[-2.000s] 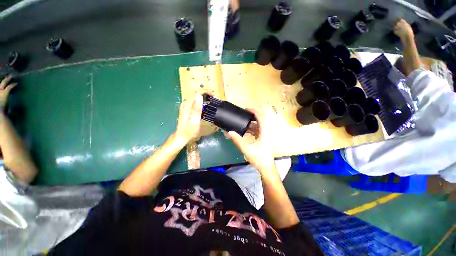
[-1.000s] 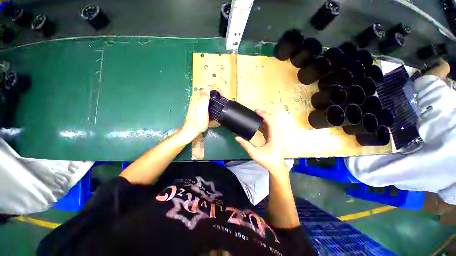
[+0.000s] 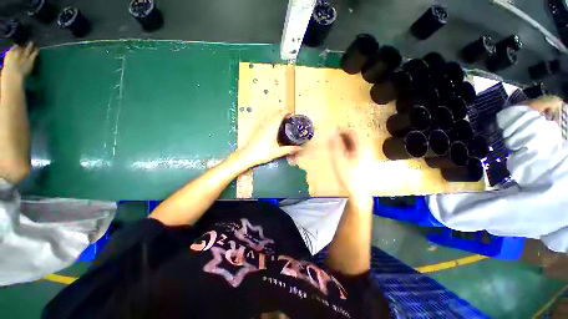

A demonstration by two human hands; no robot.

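A black cylindrical unit point(image 3: 298, 129) stands about upright over the tan board point(image 3: 336, 93), its round silvery specked end facing up. My left hand point(image 3: 271, 141) is closed around its left side. My right hand point(image 3: 347, 152) is blurred, to the right of the unit and apart from it; whether it holds anything cannot be told. Black outer sleeves point(image 3: 416, 142) stand clustered on the right of the board, several with dark open mouths showing.
Beyond the green bench point(image 3: 174, 112), the dark conveyor belt point(image 3: 212, 22) carries spaced black units. A white post point(image 3: 297, 31) stands at the belt edge. Neighbouring workers' arms show at far left point(image 3: 15, 118) and far right point(image 3: 523, 149), beside a black ridged tray point(image 3: 489, 112).
The unit has turned from lying tilted between both hands to standing with its specked end up. My right hand has let go and moved right. Belt items have shifted right; a neighbour's arm shows at left.
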